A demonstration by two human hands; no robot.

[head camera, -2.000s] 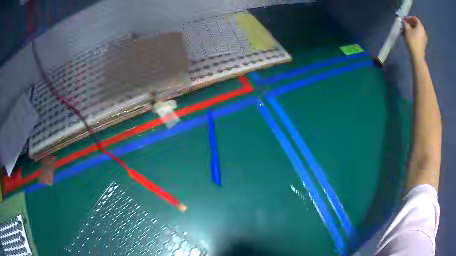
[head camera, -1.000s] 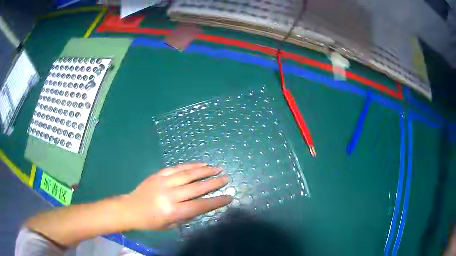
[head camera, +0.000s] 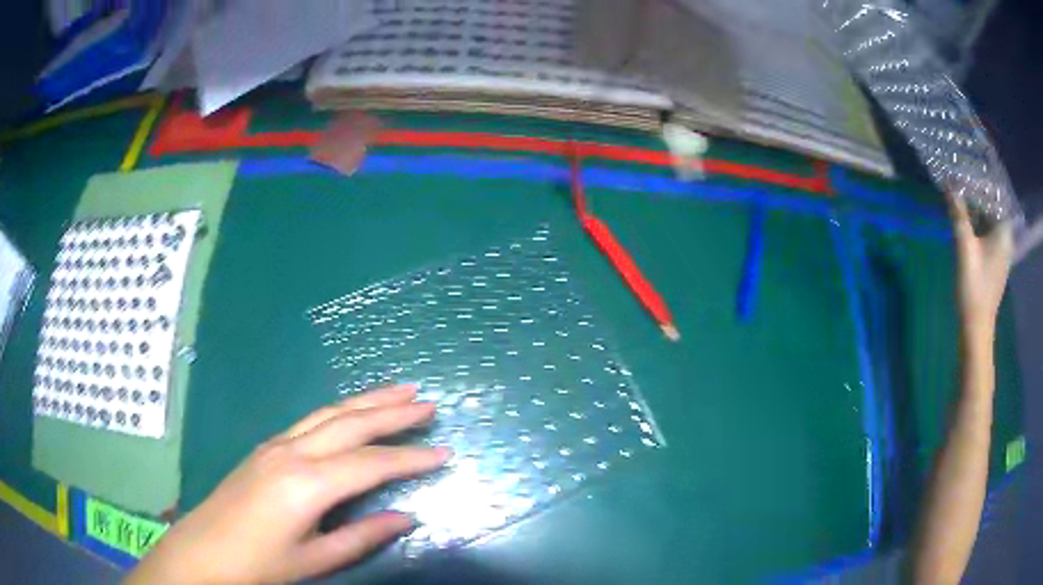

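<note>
A clear dimpled plastic tray [head camera: 503,331] lies on the dark green bench, with strong glare on its near part. My left hand [head camera: 326,480] rests palm down on its near left part, fingers apart, holding nothing that I can see. My right hand [head camera: 978,251] is raised at the right and grips the lower end of a clear dimpled plastic sheet [head camera: 926,120], which is tilted and slightly blurred. A red probe [head camera: 627,272] lies right of the tray, its wire running to the back.
A tray of dark discs [head camera: 114,320] lies on a light green mat [head camera: 109,463] at the left. A layered tray pile [head camera: 480,97] stands at the rear, with loose sheets [head camera: 257,46] at its left. Red and blue tapes cross the bench, and a green label [head camera: 124,528] is at the near left.
The view has swung left, then slightly right. My left hand has come into view onto the clear tray. My right hand, earlier on a pale strip-like object, left view and now holds a clear sheet.
</note>
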